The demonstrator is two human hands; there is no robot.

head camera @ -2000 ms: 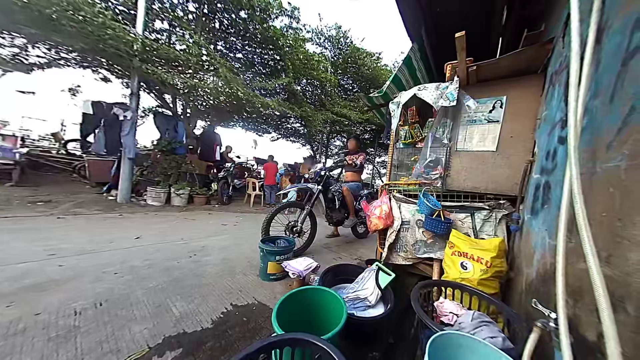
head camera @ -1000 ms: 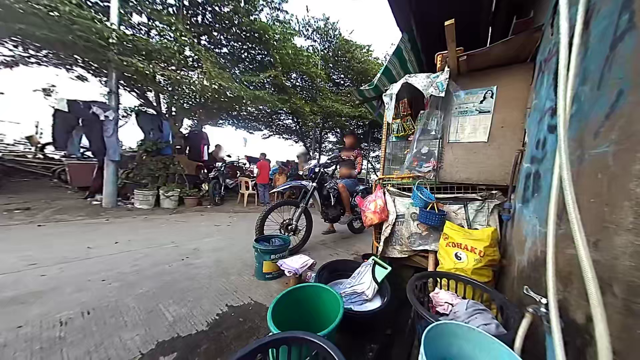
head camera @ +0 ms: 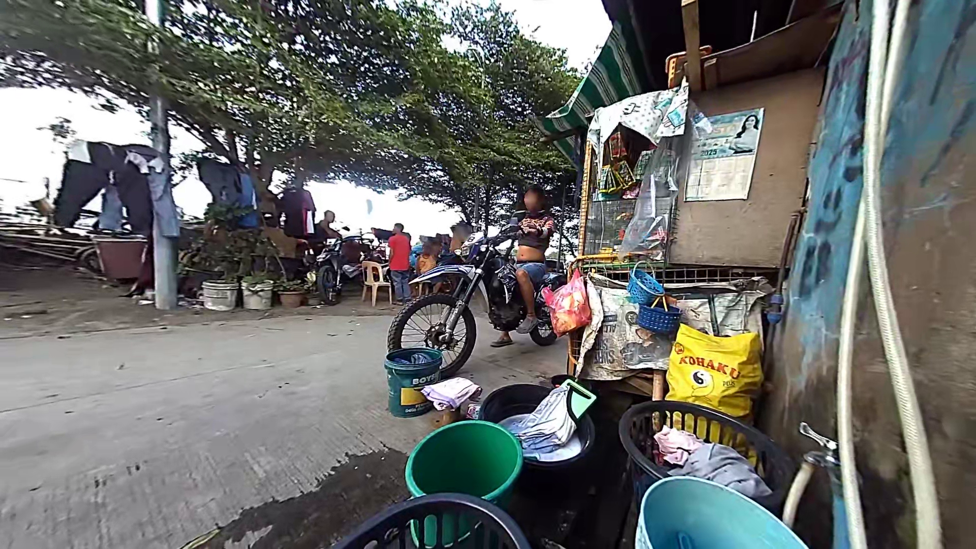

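Observation:
Neither my left hand nor my right hand shows in the head view. Low in the middle stands a green plastic bucket (head camera: pixel 465 460), its inside visible. Behind it to the right, a black basin (head camera: pixel 503 402) holds striped cloth (head camera: pixel 550 421) in whitish water, with a green-framed object (head camera: pixel 580 399) leaning on the cloth. A dark slatted basket (head camera: pixel 762 450) at the right contains pink and grey clothes (head camera: pixel 717 467). A light blue tub (head camera: pixel 705 511) and another dark basket (head camera: pixel 438 507) are cut off by the bottom edge.
A dark teal pail (head camera: pixel 412 389) stands beside folded cloth (head camera: pixel 451 393). A person (head camera: pixel 531 252) sits on a motorcycle (head camera: pixel 457 297) by the stall. Hoses (head camera: pixel 888 305) hang along the right wall near a faucet (head camera: pixel 820 450). A yellow sack (head camera: pixel 713 374) leans behind the basket.

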